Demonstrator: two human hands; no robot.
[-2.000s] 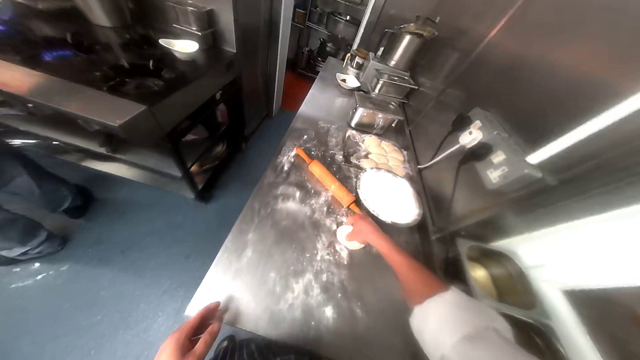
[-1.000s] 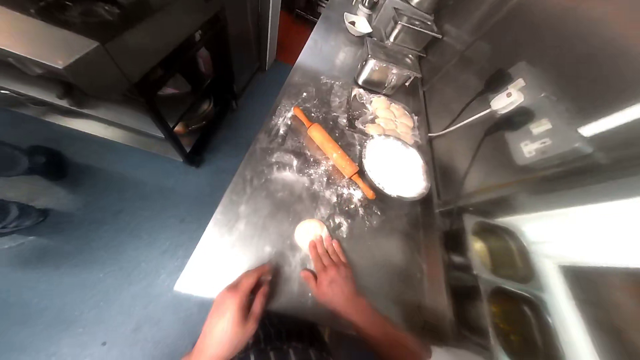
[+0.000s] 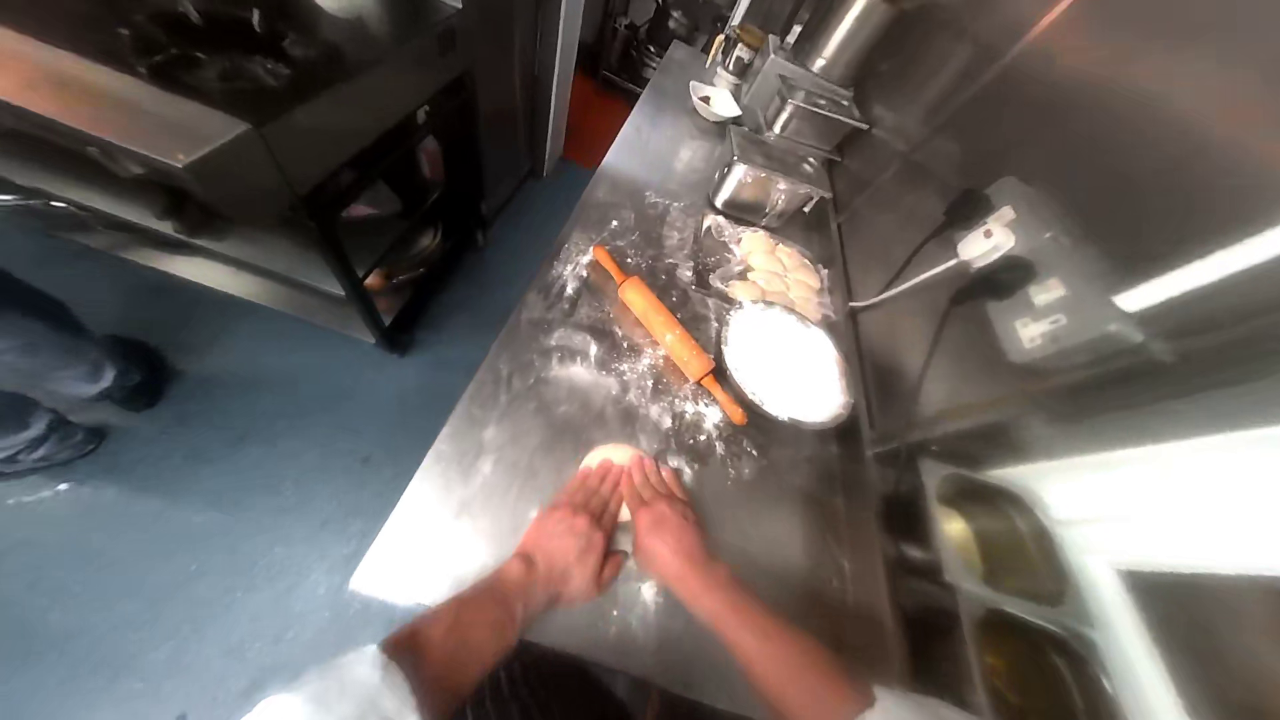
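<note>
A flat round piece of dough [image 3: 612, 455] lies on the steel worktop under the fingers of both hands. My left hand [image 3: 575, 535] presses on its left part, palm down and thumb out to the side. Beside it, nearly touching, my right hand [image 3: 662, 520] rests flat with its fingers on the right part. Beyond them an orange rolling pin [image 3: 665, 330] lies slantwise among scattered flour. To its right stands a round bowl of white flour [image 3: 785, 363], and behind that several dough balls [image 3: 775, 268] sit in a plastic-lined tray.
Steel containers [image 3: 765, 185] and a small white bowl [image 3: 714, 102] stand at the worktop's far end. Sockets with plugged cables [image 3: 985, 243] are on the right wall. A stove [image 3: 230, 150] is across the floor at left, where a person's legs and shoes [image 3: 130, 370] show.
The right hand was alone at the dough earlier, with the left hand apart near the worktop's edge. My left hand has moved right onto the dough, beside the right one.
</note>
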